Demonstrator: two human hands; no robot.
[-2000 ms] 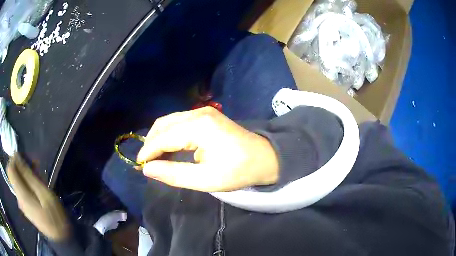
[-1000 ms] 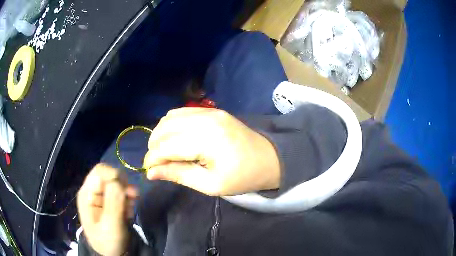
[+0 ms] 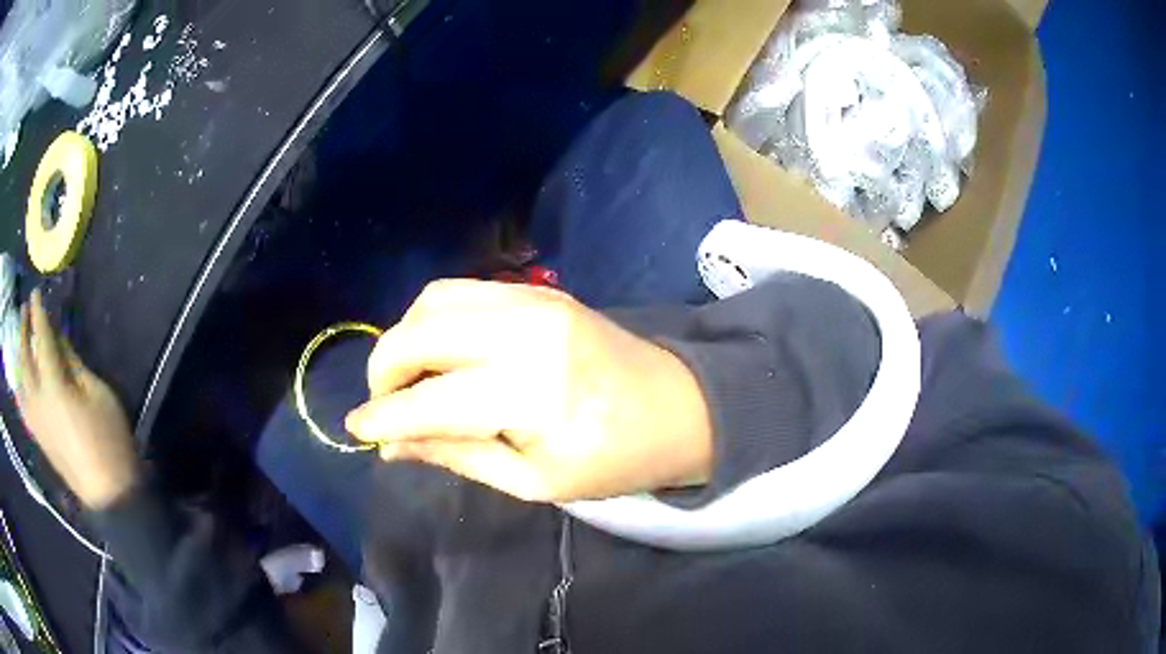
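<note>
My right hand (image 3: 524, 390), at the centre, pinches a thin gold ring (image 3: 302, 383) between thumb and fingers; the ring sticks out to the left over my lap. A white neck fan (image 3: 882, 383) is looped around my right forearm. Its slotted end (image 3: 724, 268) shows above the sleeve, and its other end is hidden behind my hand. My left hand (image 3: 79, 428) is over the bench edge at the far left, slightly blurred, with fingers stretched beside a pale strip. Whether it holds anything is unclear.
The black bench (image 3: 192, 153) fills the left, with a yellow tape roll (image 3: 62, 202), white crumbs (image 3: 128, 102), clear plastic (image 3: 45, 58) and a white cable (image 3: 45, 492). An open carton (image 3: 1010, 166) of wrapped white curves (image 3: 870, 121) stands at upper right. Something red (image 3: 537, 276) lies behind my right hand.
My left hand was on the bench, came in beside the gold ring, and is now back at the bench edge. My right hand keeps the ring, which now faces the camera more openly than at first.
</note>
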